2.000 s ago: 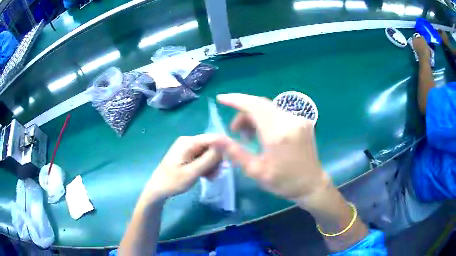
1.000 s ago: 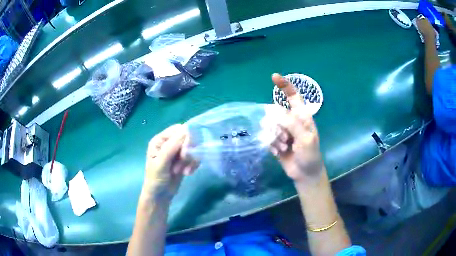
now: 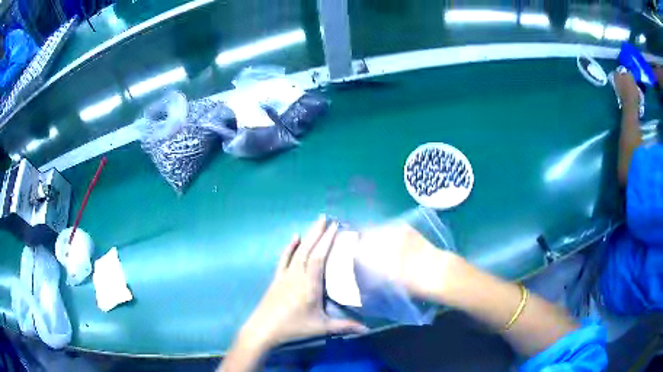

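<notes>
A clear plastic bag [image 3: 396, 305] with a white paper label [image 3: 342, 269] lies at the front edge of the green bench. My left hand [image 3: 302, 287] holds the bag's left side, fingers spread along it beside the label. My right hand [image 3: 400, 261] is blurred and reaches into or over the bag; its fingertips are hard to make out, and I cannot tell whether they grip anything. The bag's contents are mostly hidden. A round white dish [image 3: 439, 176] filled with small grey metal parts stands beyond my right hand.
Bags of small parts [image 3: 182, 145] lie at the back left, one pair under white paper [image 3: 262, 102]. A red stick [image 3: 89, 195], white bundle [image 3: 75, 254], torn paper [image 3: 112, 280] and metal box [image 3: 36, 196] are at left. Another person's arm [image 3: 629, 138] is at right.
The bag, stretched between both hands a second ago, is now lower at the bench edge with its label showing. My right hand has moved onto or into it, away from the dish.
</notes>
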